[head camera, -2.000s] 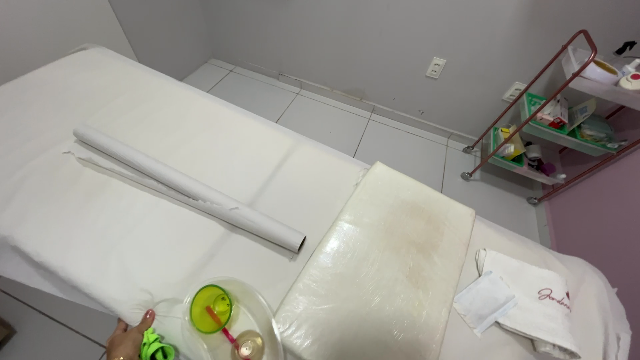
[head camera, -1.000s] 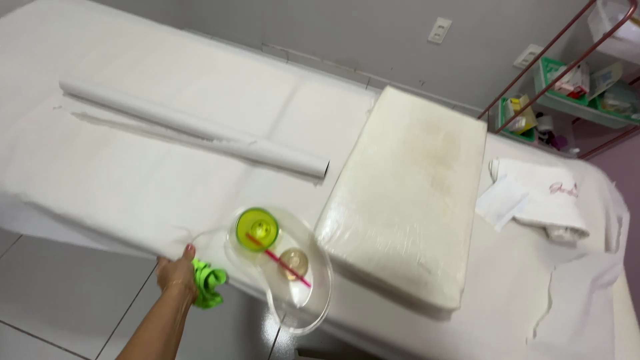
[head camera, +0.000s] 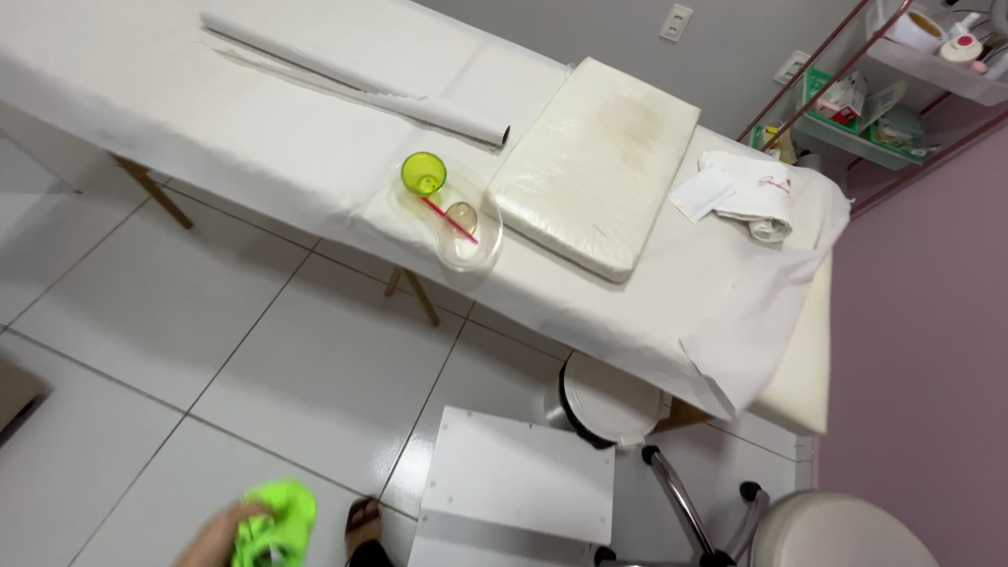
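Observation:
My left hand (head camera: 224, 537), at the bottom left and somewhat blurred, is closed on a bright green cloth (head camera: 287, 516) above the tiled floor. My right hand is out of view. On the white-covered treatment bed, a clear kidney-shaped tray (head camera: 492, 248) holds a green cup (head camera: 424, 173), a small amber-tinted bowl (head camera: 461, 216) and a pink stick (head camera: 450, 220). Beside the tray lies a plastic-wrapped cream cushion (head camera: 591, 165). A white paper roll (head camera: 354, 83) lies behind the tray to the left. Toward the right end are a rolled white towel (head camera: 752, 193) and a pale flat packet (head camera: 702, 192).
Below the bed stand a lidded bin (head camera: 614, 398), a white step-like unit (head camera: 516, 472) and a round wheeled stool (head camera: 843, 531). A sandalled foot (head camera: 363, 521) is beside the unit. A trolley with trays (head camera: 858, 138) stands upper right. A brown object (head camera: 16, 394) sits at the left edge.
My left hand, which was at the bed's near edge beside the tray, has moved away from the bed with the green cloth. The view has swung to show more floor.

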